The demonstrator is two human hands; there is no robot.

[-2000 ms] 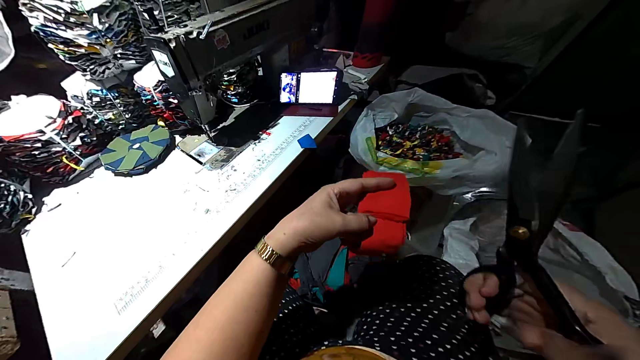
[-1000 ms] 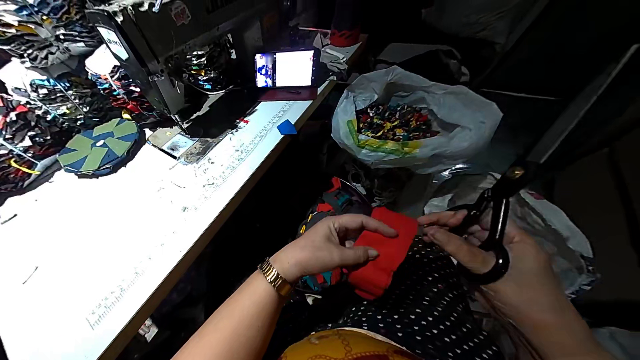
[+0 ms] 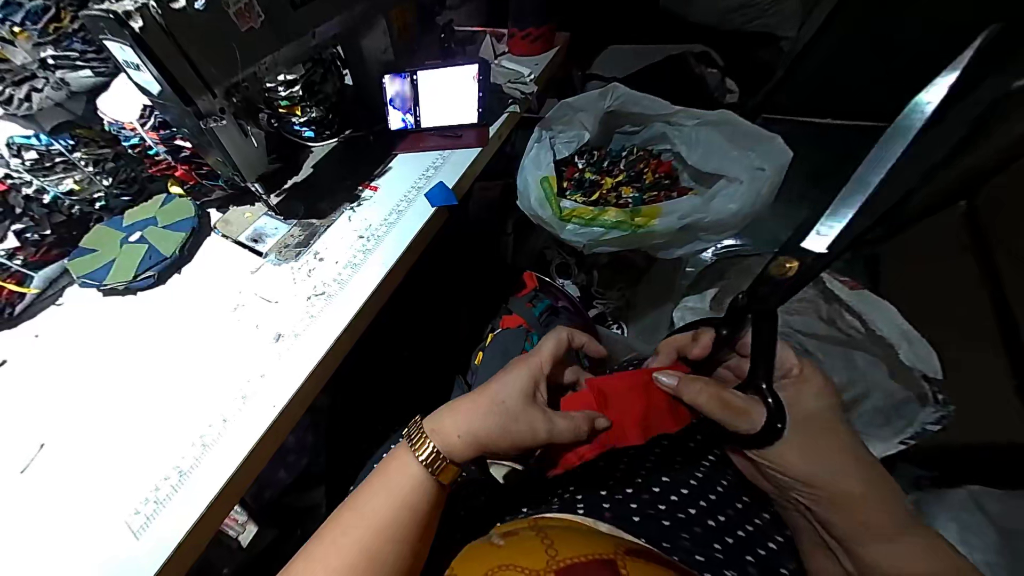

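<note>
A folded piece of red fabric point(image 3: 632, 408) lies over my lap, pinched at both ends. My left hand point(image 3: 520, 400), with a gold watch band at its wrist, grips the left end between thumb and fingers. The thumb and fingertips of my right hand point(image 3: 744, 392) hold the right end. That same hand carries large black-handled scissors point(image 3: 788, 268) by the handle loops, their blades pointing up and to the right, away from the fabric. A bundle of multicoloured cloth pieces point(image 3: 516, 328) sits just beyond my left hand.
At left, a white sewing table point(image 3: 200, 368) bears a sewing machine point(image 3: 192, 96), a round green-and-blue fabric stack point(image 3: 136, 242), a lit phone point(image 3: 436, 96) and a blue scrap point(image 3: 441, 194). Beyond my lap stands a white plastic bag point(image 3: 720, 176) of colourful scraps. Another plastic bag point(image 3: 848, 360) is at right.
My right hand has come left with the scissors from the right side and taken hold of the red fabric. The fabric, earlier lying beyond my left hand, is now between both hands.
</note>
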